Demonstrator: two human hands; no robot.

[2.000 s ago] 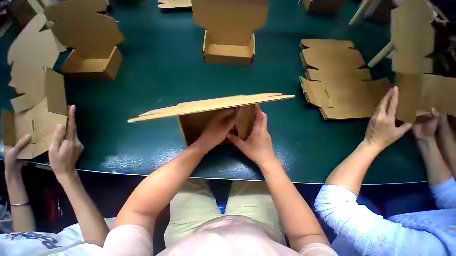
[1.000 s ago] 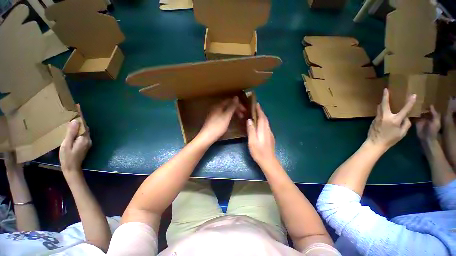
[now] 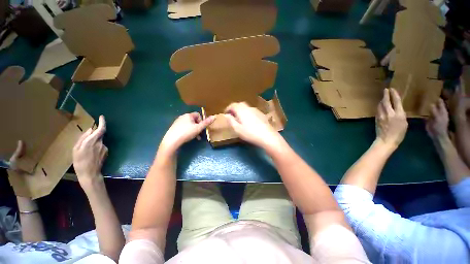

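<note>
A mailer box (image 3: 224, 135) being formed sits on the table in front of me, its short front wall towards me. Its lid panel (image 3: 227, 69) stands up behind the tray, with notched edges and rounded flap ends. The right side panel (image 3: 277, 111) leans outward at the tray's right. My left hand (image 3: 186, 131) is at the tray's left wall, fingertips pinching its upper edge. My right hand (image 3: 250, 124) reaches over the tray, slightly blurred, its fingers near the left inside. It hides part of the tray floor, and I cannot tell whether it grips anything.
Finished open boxes stand at the upper left (image 3: 103, 72) and behind my lid (image 3: 239, 18). A stack of blanks (image 3: 350, 87) lies to the right. Neighbours' hands hold cardboard at left (image 3: 90, 152) and right (image 3: 390, 121). The dark-green table's (image 3: 309, 154) front edge is near my lap.
The lid now stands more upright and faces me. My left hand has moved from inside the tray to its left wall; my right hand has moved from the right wall over the tray. The right panel leans out.
</note>
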